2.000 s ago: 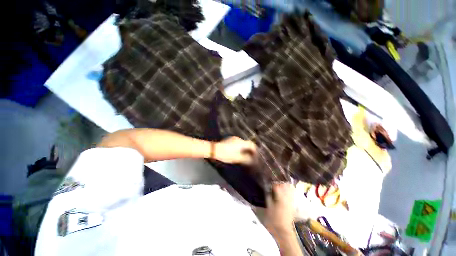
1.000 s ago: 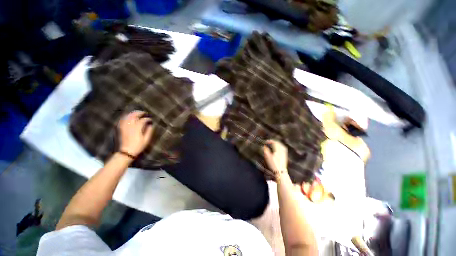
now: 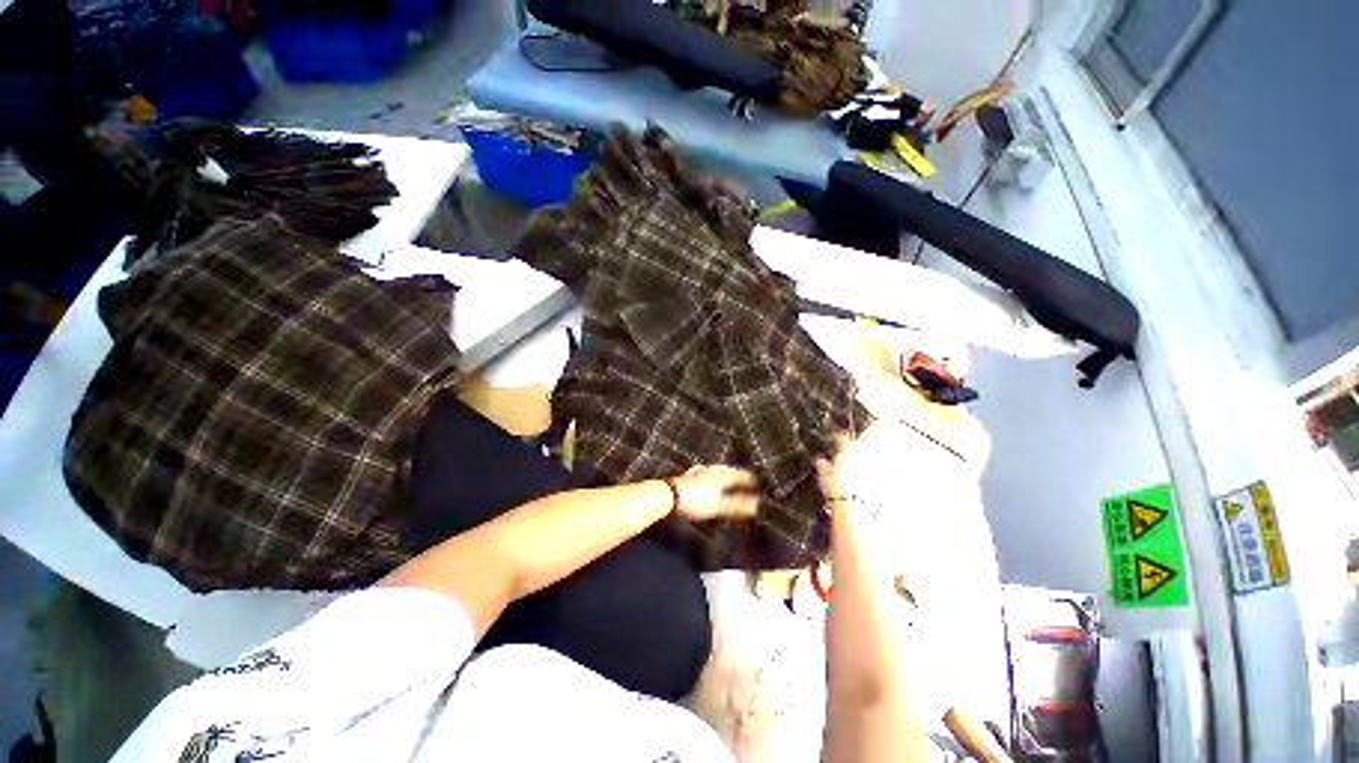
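Note:
Brown plaid pieces [image 3: 693, 328] lie in a pile right of the black padded pressing arm [image 3: 619, 604]. My left hand [image 3: 718, 494] reaches across the padded arm to the pile's near edge; its fingertips are blurred against the cloth. My right hand [image 3: 838, 474] is at the pile's near right edge, its fingers on the cloth. Whether either hand grips a piece is hard to tell. Another plaid pile [image 3: 261, 403] lies left of the padded arm. Red-orange scissor handles [image 3: 809, 590] show partly below the right pile.
A dark crumpled bundle [image 3: 254, 187] lies at the far left. A tan sheet [image 3: 939, 432] with a small dark and reddish item [image 3: 936, 376] is at right. A wooden handle [image 3: 973, 739] shows at the bottom right. Another black arm [image 3: 984, 254] stands beyond the table.
My left hand has moved from the left pile across to the right pile. My right hand stays at the right pile's near edge. The padded arm, covered at first, now lies bare. The view has turned right.

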